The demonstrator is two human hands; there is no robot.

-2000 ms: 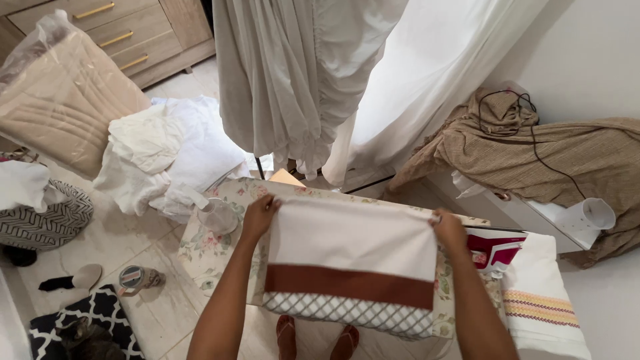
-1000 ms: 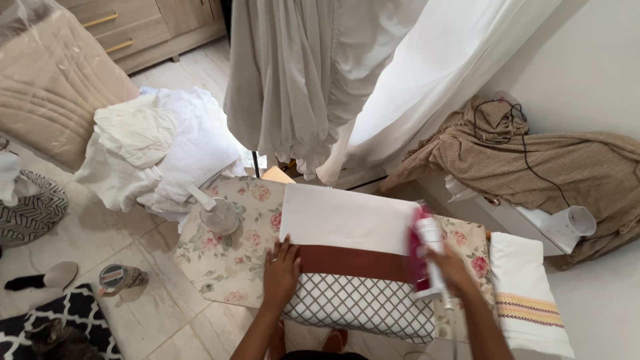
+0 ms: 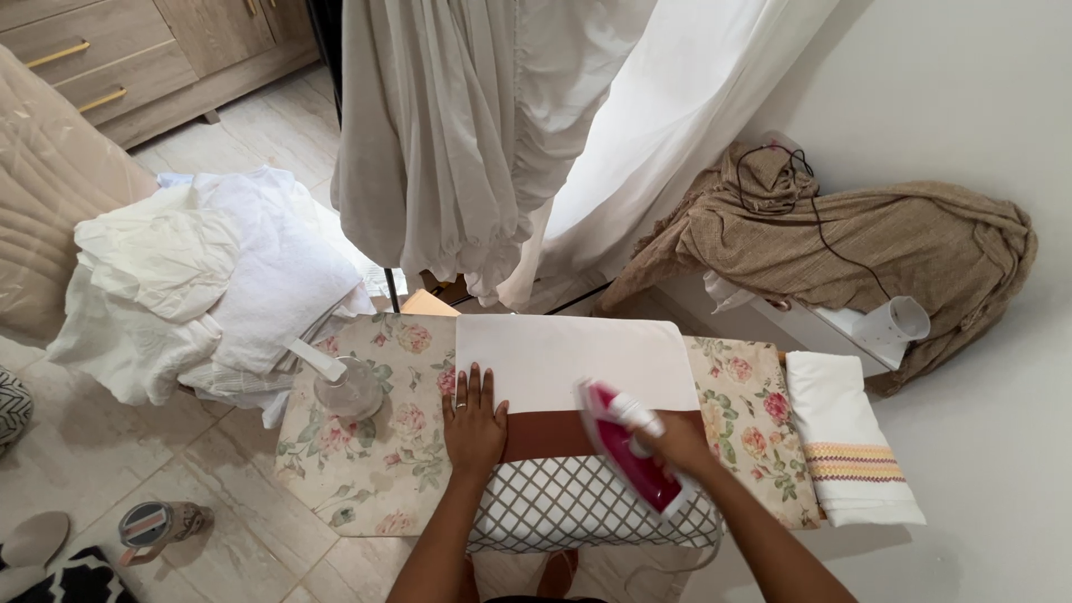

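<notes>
A fabric panel with white, brown and grey lattice bands [image 3: 578,360] lies flat on the floral-covered ironing board [image 3: 394,494]. My left hand [image 3: 476,427] rests flat on its left side, fingers apart, over the white and brown bands. In my right hand [image 3: 670,444] is the handle of a magenta and white clothes iron [image 3: 620,456], slightly blurred, above or on the brown and lattice bands. Whether its soleplate touches the cloth cannot be told. A clear spray bottle [image 3: 347,389] with a white top stands left of the panel.
A folded white cloth [image 3: 846,419] hangs over the board's right end. White laundry [image 3: 209,276] is heaped at left. Grey gathered fabric [image 3: 444,142] hangs ahead. Brown cloth [image 3: 904,243] and a white cup [image 3: 892,322] lie at right. A tumbler [image 3: 167,528] stands on the floor.
Two seconds ago both hands held the panel's upper corners; now it lies flat. My right hand has taken hold of the iron and, since one second ago, moved it left across the panel.
</notes>
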